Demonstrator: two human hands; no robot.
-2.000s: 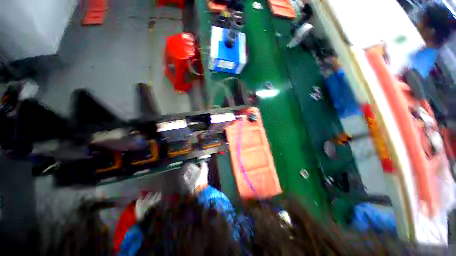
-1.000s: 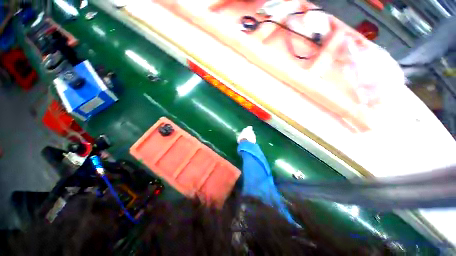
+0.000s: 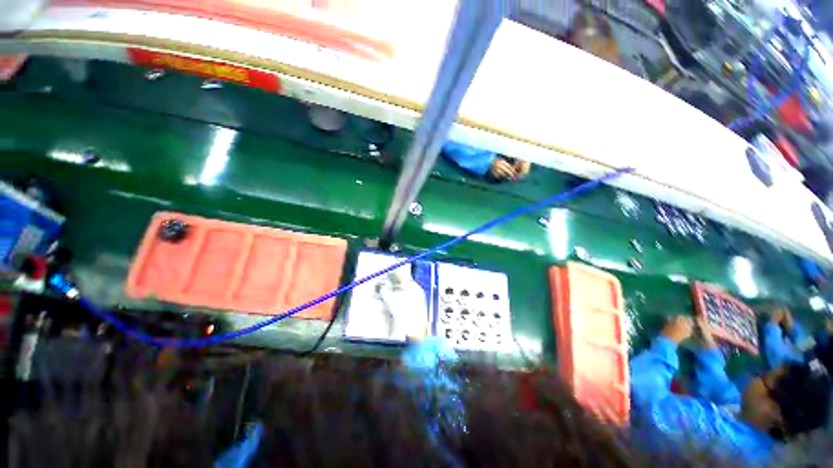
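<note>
My right hand (image 3: 395, 300), in a white glove, is over the left pale plate (image 3: 361, 315). It is washed out and blurred, so its fingers and any held part cannot be made out. A blue sleeve shows at the bottom left, but my left hand is not seen. The right pale plate (image 3: 474, 333) holds rows of small round dark and silver cases (image 3: 478, 293). The salmon-orange tray (image 3: 274, 265) left of the plates has a dark round part (image 3: 172, 229) in its far left corner.
Long orange trays (image 3: 594, 329) lie right of the plates. A blue hose (image 3: 507, 218) crosses above the bench. A grey post (image 3: 438, 119) rises behind the plates. The press (image 3: 155, 320) is at left. A neighbour's hands (image 3: 687, 329) are by a filled tray (image 3: 728, 315); another hand (image 3: 508, 169) is across the bench.
The view has swung right from the press to the plates. My right hand was over the green bench and is now over the left plate.
</note>
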